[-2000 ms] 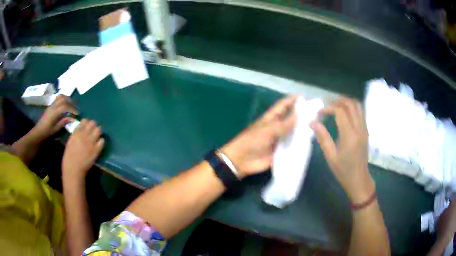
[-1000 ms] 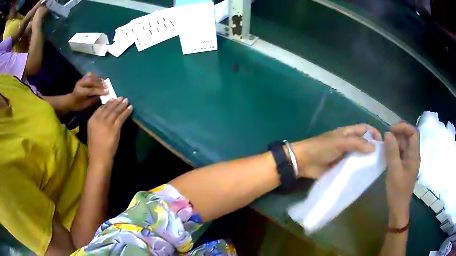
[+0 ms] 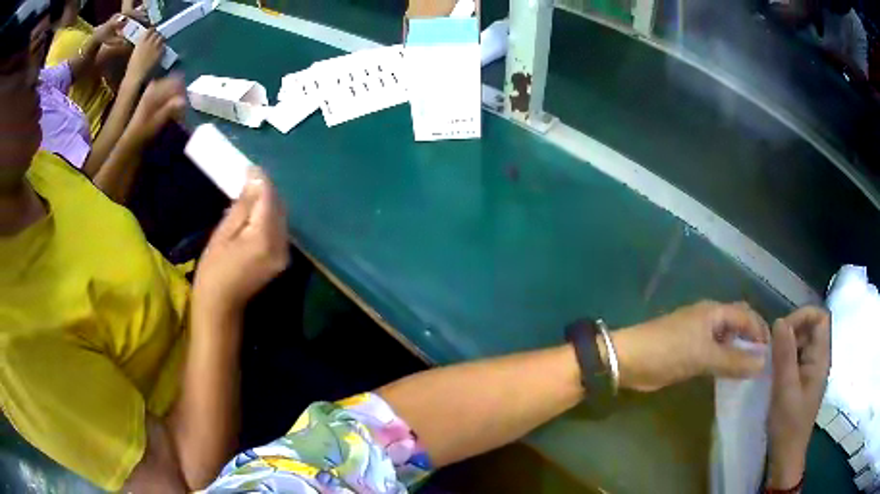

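Observation:
A white sleeve (image 3: 739, 425) hangs down between my hands at the lower right, its lower end cut off by the picture's edge. Its upper end is pinched in the fingers of my left hand (image 3: 709, 343), which wears a black band and a silvery bracelet. My right hand (image 3: 799, 376) is upright against the sleeve's right side, fingers near its top; whether they grip it is unclear. Whether the sleeve holds anything inside does not show.
White sleeved items (image 3: 857, 338) stand in a row of cartons at the right edge. A pale rail (image 3: 666, 207) with a post (image 3: 527, 68) crosses the green bench (image 3: 463, 232). An open blue-and-white carton (image 3: 444, 87), a narrow carton (image 3: 227, 98) and printed slips (image 3: 362, 85) lie near neighbouring workers at left.
The view has turned left. My hands and the sleeve sit lower and further right in the picture, and the sleeve has swung from slanted to nearly vertical. The neighbour has raised a white piece.

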